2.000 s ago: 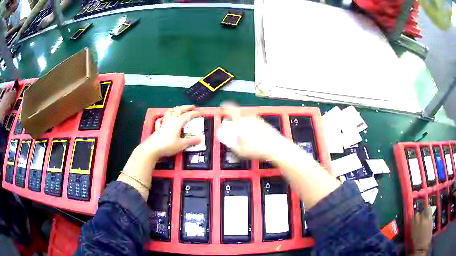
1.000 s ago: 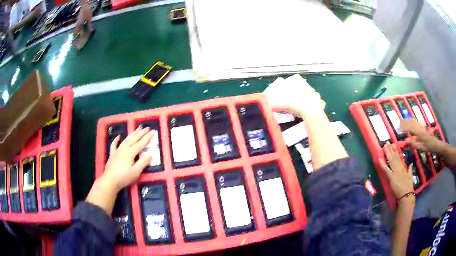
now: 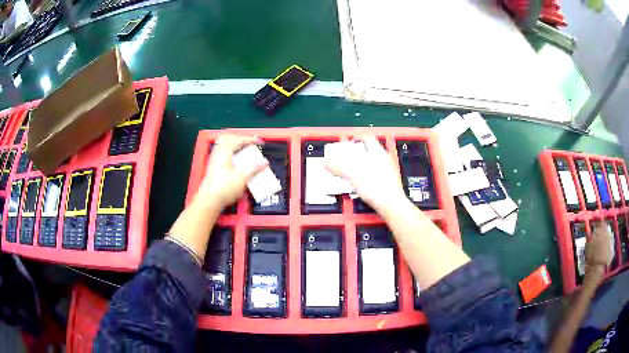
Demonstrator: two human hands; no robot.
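A red foam tray (image 3: pixel 296 220) holds keypad phones lying back up. White batteries sit in the third upper phone (image 3: pixel 318 189) and in the third (image 3: pixel 323 277) and fourth (image 3: pixel 378 274) lower ones. The fifth upper (image 3: pixel 416 180) and second lower (image 3: pixel 266 272) phones have open, empty compartments. My left hand (image 3: pixel 226 172) grips a tilted white battery (image 3: pixel 258 174) over the second upper phone. My right hand (image 3: pixel 376 176) holds a white battery (image 3: pixel 341 164) over the third and fourth upper phones. My right hand and sleeve hide parts of the right-side phones.
Loose batteries (image 3: pixel 467 180) lie right of the tray, near a red-orange card (image 3: pixel 535 283). A brown box (image 3: pixel 83 114) rests on the left tray (image 3: pixel 148 200). A lone phone (image 3: pixel 284 87) lies behind. Another person's hand (image 3: pixel 598 245) is over the right tray (image 3: pixel 567 241). White boards (image 3: pixel 441 55) lie at the back.
My right hand has moved from the loose batteries back over the tray with a battery. My left hand now holds a battery tilted above the second upper phone. The view has shifted.
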